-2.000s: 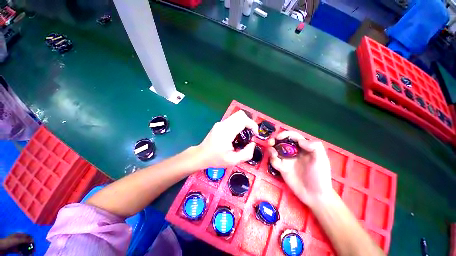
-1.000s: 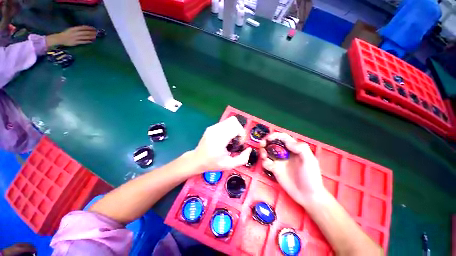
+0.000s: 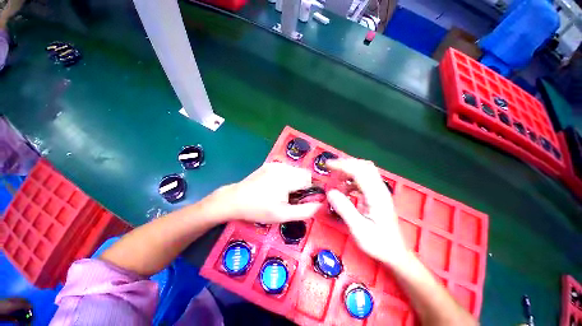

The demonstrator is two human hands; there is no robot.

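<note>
My left hand grips a dark round unit, seen edge-on, above the red compartment tray. My right hand is just right of it, thumb and fingers apart, with no unit clearly visible in it. Its thumb tip is close to the held unit. Blue-faced units sit in the tray's near pockets, with a darker blue one beside them. A plain dark unit lies below my left hand, and dark units sit in far pockets. My hands hide the middle pockets.
Two labelled units lie on the green bench at left, below a white upright. Stacked red trays are low left; another filled tray is far right. A dark pen-like stick lies near right.
The pink-dial unit no longer shows in my right hand, whose fingers have spread. My left hand's unit is now seen edge-on. The other person's hand at upper left has mostly withdrawn.
</note>
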